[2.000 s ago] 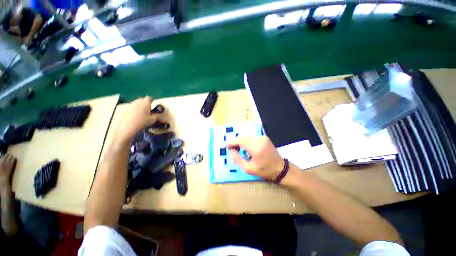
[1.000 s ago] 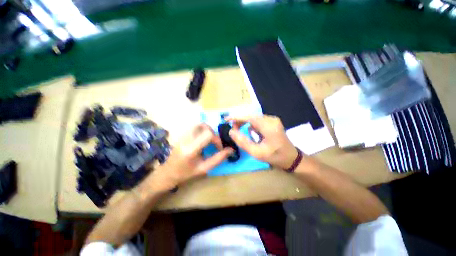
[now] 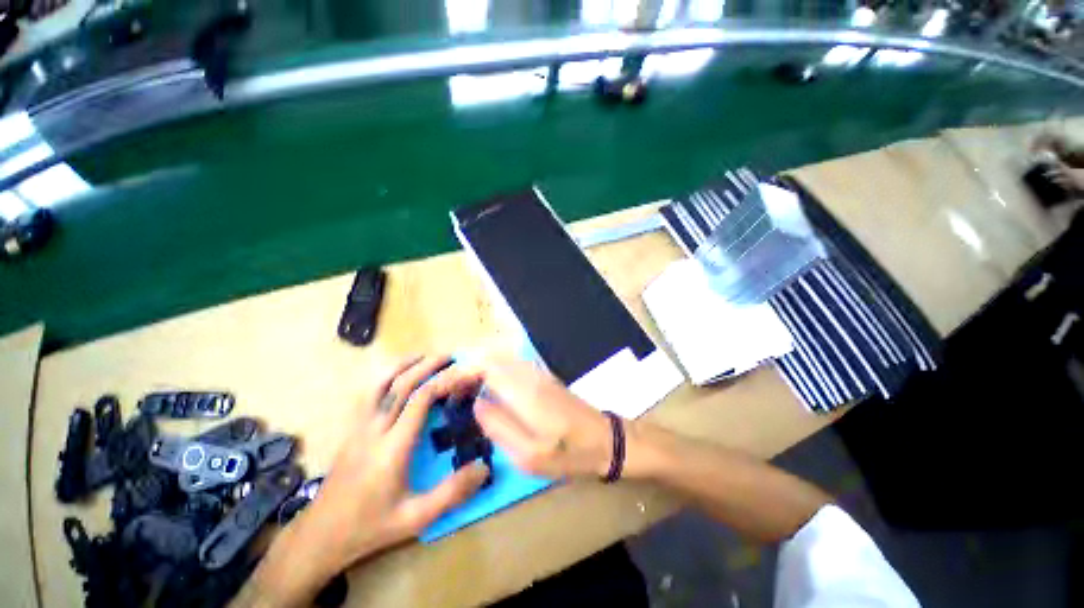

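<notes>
The blue fixture [image 3: 481, 508] lies on the cardboard-covered bench, partly hidden by both hands. A black plastic housing [image 3: 466, 442] is on it. My left hand [image 3: 386, 469] holds the housing from the left, with the thumb at its near end and fingers at its far end. My right hand [image 3: 535, 418] is over the housing's right side with its fingertips at it; whether it pinches a small piece is hidden. A pile of loose black housings [image 3: 178, 499] lies to the left. One more housing [image 3: 363, 306] lies alone behind the fixture.
Behind and right of the fixture lies a black sheet [image 3: 553, 285] with white paper [image 3: 628, 382]. Further right are a white box [image 3: 713, 327], shiny clear sheets [image 3: 767, 249] and striped strips [image 3: 850, 339]. A green conveyor [image 3: 297, 202] runs behind. Another person's hand [image 3: 1062, 176] shows far right.
My left hand went from the pile to the fixture, and a housing is now on it between both hands. The view has turned right, so bench items appear further left.
</notes>
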